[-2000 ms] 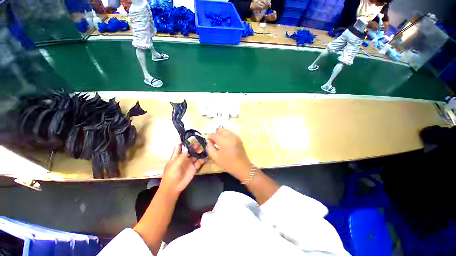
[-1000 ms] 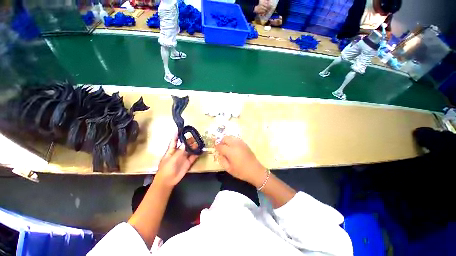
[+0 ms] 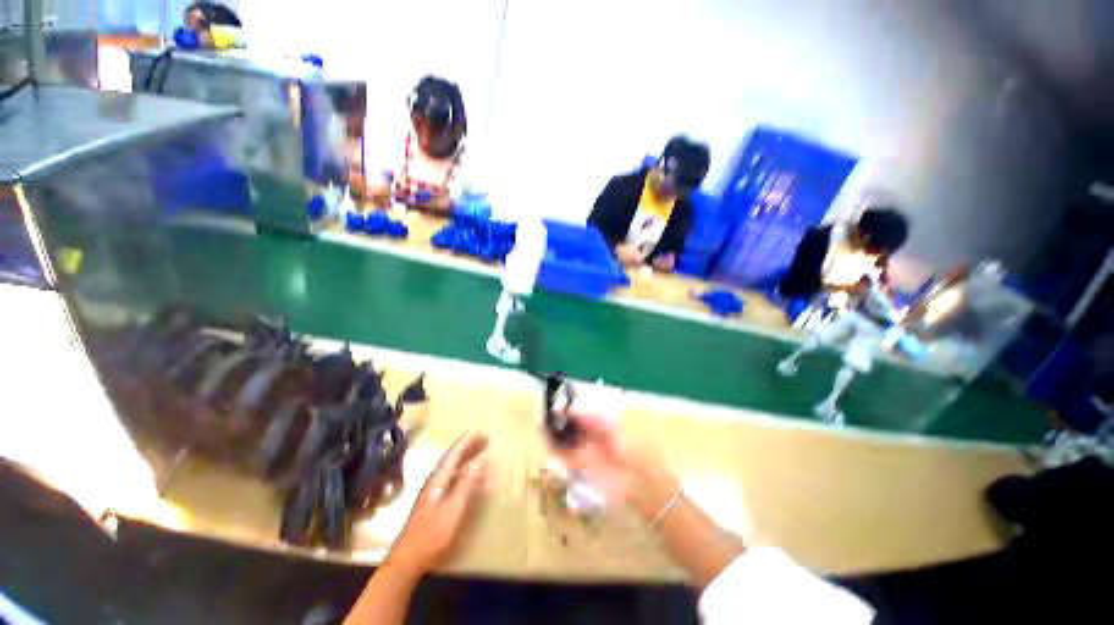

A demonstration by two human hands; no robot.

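A black moulded part with an oval loop is in my right hand, raised over the bench near the belt edge; the hand is blurred. My left hand is empty, fingers apart, over the bench between the part and a pile of black parts at bench left. Small tan and white bits lie on the bench below my right hand, partly hidden by it.
A green conveyor belt runs behind the bench. Pale figurine legs stand on it. A metal and clear housing is at left. Several people sit opposite, near a blue bin.
The view has lifted and shows the people opposite. My left hand has let go of the black part and moved left. My right hand has taken it and carried it towards the belt.
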